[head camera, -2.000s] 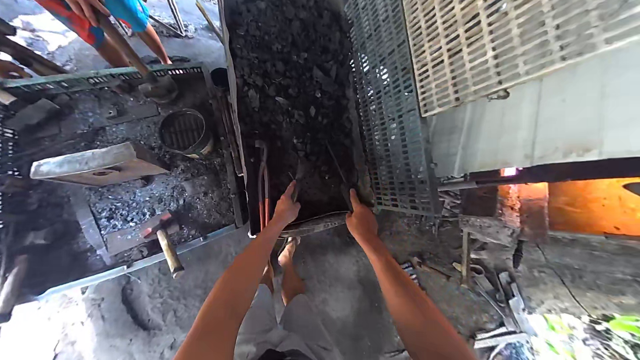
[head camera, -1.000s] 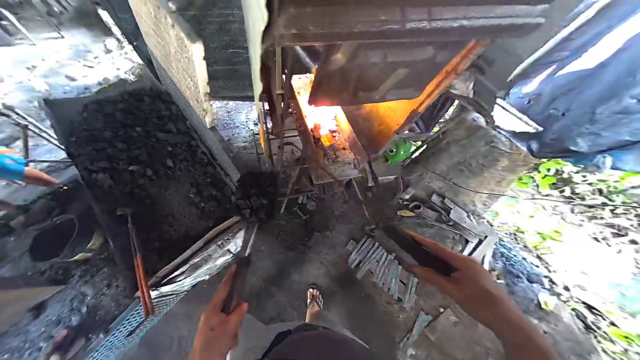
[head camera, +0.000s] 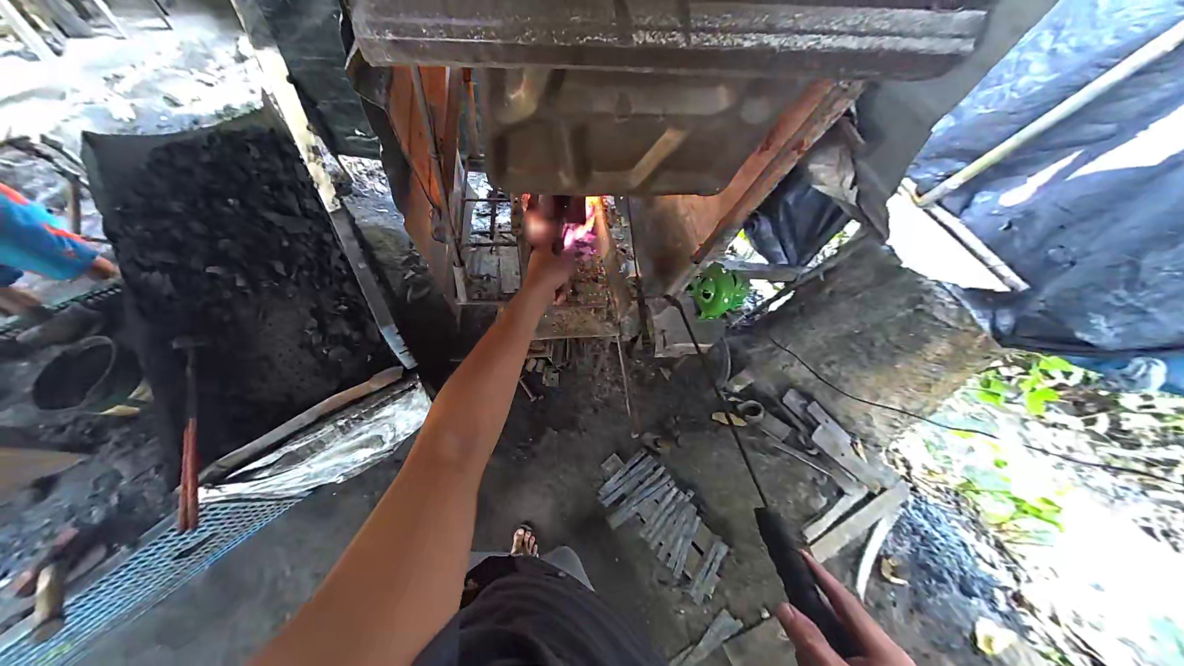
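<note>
My left arm reaches forward to the forge, and my left hand (head camera: 550, 254) is at its mouth beside the fire (head camera: 585, 227). A dark thing shows at that hand, blurred against the glow; whether the fingers grip it is unclear. At the lower right my right hand (head camera: 837, 620) is closed around the dark handle (head camera: 797, 578) of a long thin metal rod (head camera: 731, 425). The rod slants up and to the left, its hooked far end near the forge's right side.
A charcoal bin (head camera: 231, 222) stands at left, with red-handled tongs (head camera: 190, 472) at its front. Metal strips (head camera: 666, 523) lie on the ground ahead. A green blower (head camera: 719, 290) sits right of the forge. Another person's blue sleeve (head camera: 42, 240) shows at far left.
My left hand has moved forward to the forge's mouth. My right hand has moved lower in view, still with a dark handle in it. The view has turned from the charcoal bin to the forge.
</note>
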